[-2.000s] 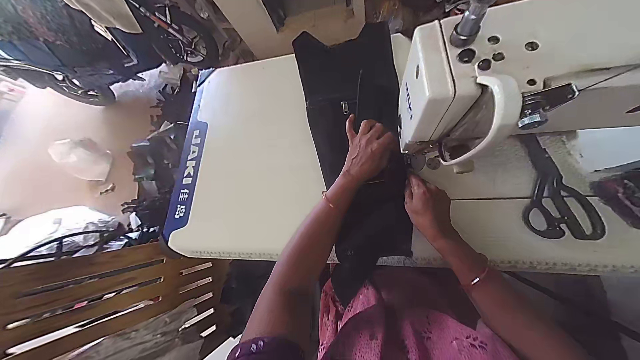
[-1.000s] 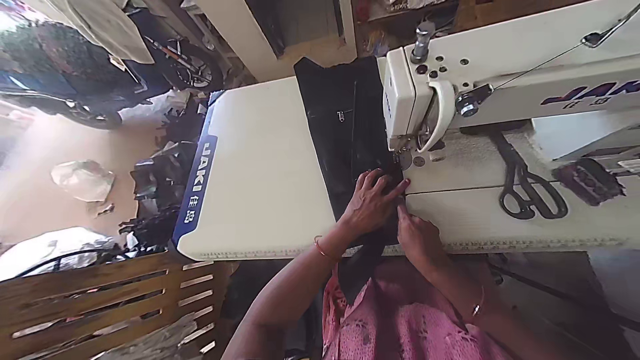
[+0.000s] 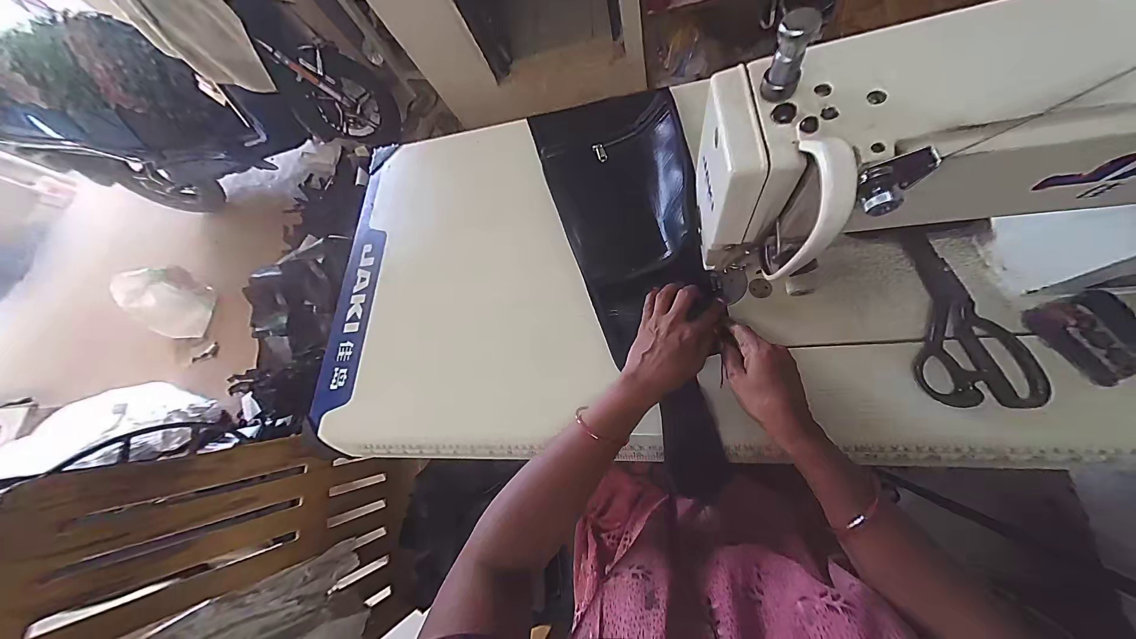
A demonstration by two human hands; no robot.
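Note:
A black material piece with a zipper [image 3: 621,195] lies along the left side of the sewing machine head [image 3: 737,169], its narrow tail hanging over the table's front edge onto my lap. Just in front of the needle area, my left hand [image 3: 672,342] presses on the piece with bent fingers. My right hand [image 3: 765,377] pinches the right edge of the material, its fingertips close to those of my left hand. The presser foot [image 3: 715,282] is partly hidden by shadow and the black material.
Black-handled scissors [image 3: 976,351] lie on the sewing table [image 3: 461,311] right of my hands. Beside them is a dark reddish object [image 3: 1084,337] that I cannot identify. A wooden slatted bench [image 3: 195,524] stands at the lower left, and plastic bags [image 3: 164,302] lie on the floor.
The black piece has moved away from me along the machine, its far end now at the table's back edge. My left hand has drawn back from its place further up the piece two seconds ago.

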